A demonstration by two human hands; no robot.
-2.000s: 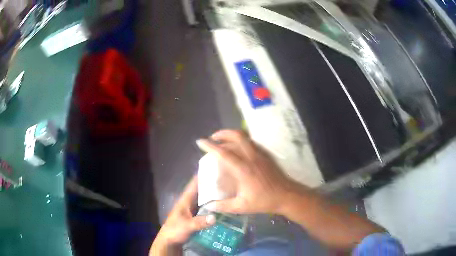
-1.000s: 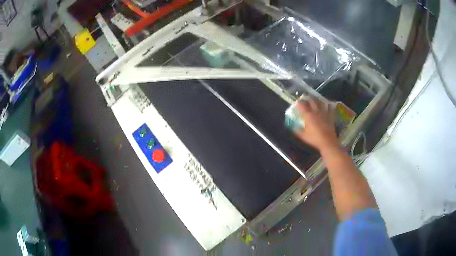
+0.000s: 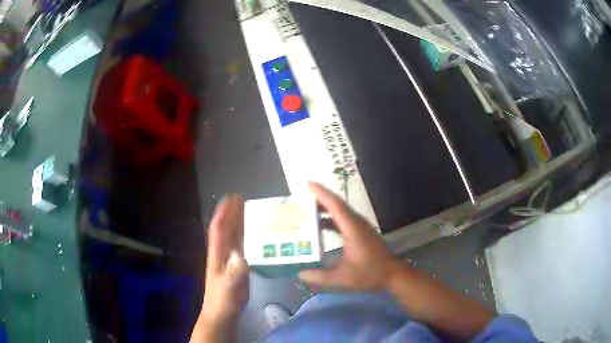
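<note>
A white and teal-green carton [image 3: 281, 231] is held low in front of me, its white face with small green squares turned up. My left hand [image 3: 226, 261] is along its left side, slightly blurred. My right hand [image 3: 355, 248] grips its right side with thumb and fingers apart around the edge. Another white-green carton [image 3: 439, 50] lies on the black belt [image 3: 402, 141] at the upper right, partly behind the cream-white guide arm [image 3: 395, 23].
The cream machine frame [image 3: 305, 144] bears a blue control panel [image 3: 285, 91]. Clear film [image 3: 509, 47] is at the upper right. A red stool [image 3: 144, 107] stands by the green table [image 3: 40, 268], which holds a long white box [image 3: 75, 53] and a small carton [image 3: 48, 182].
My right hand has come back from the far side of the belt. Both hands now hold a carton near my body. The view has turned towards the green table.
</note>
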